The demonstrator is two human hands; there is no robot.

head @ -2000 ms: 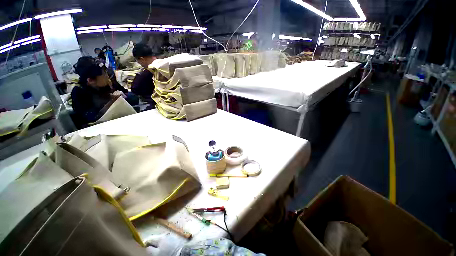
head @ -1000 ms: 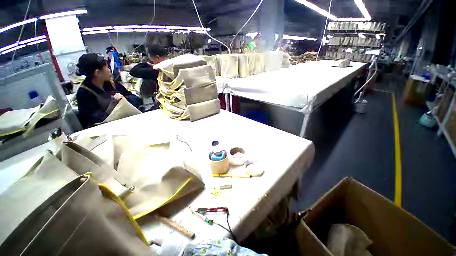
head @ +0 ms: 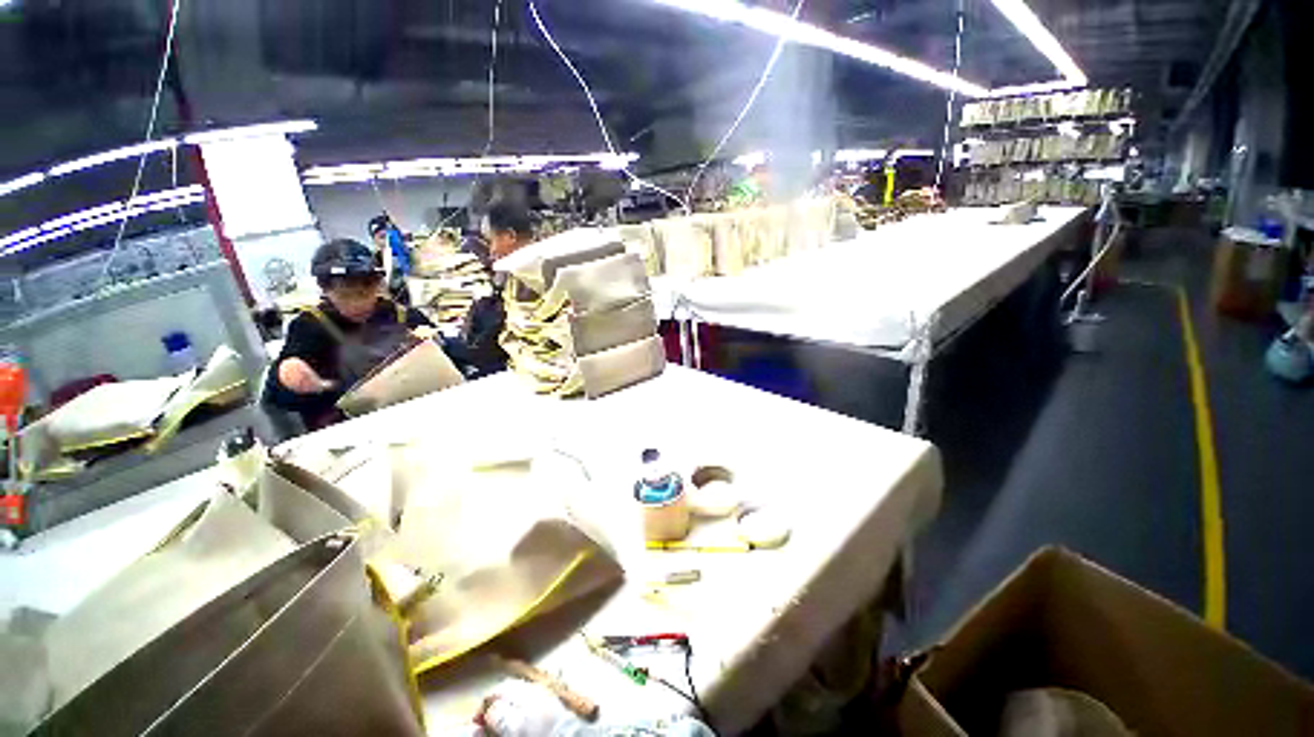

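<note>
A large beige bag body (head: pixel 231 648) with yellow edge binding lies in front of me at the lower left, its dark opening showing. More beige bag pieces (head: pixel 497 576) lie behind and beside it, with a small metal ring near the yellow edge. At the bottom edge, a pale floral sleeve (head: pixel 613 723) shows. A small bit of a white-gloved hand with a reddish fingertip, apparently my right hand (head: pixel 497 714), is at its left end. It is cut off and blurred, so its grip is hidden. My left hand is not in view.
On the white table (head: pixel 807 475) are a blue bottle in a tan roll (head: pixel 660 504), tape rolls (head: pixel 712 493), a yellow stick (head: pixel 699 546), a wooden stick (head: pixel 551 687) and red-handled snips (head: pixel 649 639). Stacked bags (head: pixel 613 324), a seated person (head: pixel 346 338) and an open box (head: pixel 1138 648) surround it.
The view has tilted up and shifted left, so things sit lower and further right. The seated person's head has turned toward the work. A reddish fingertip now shows at the bottom edge.
</note>
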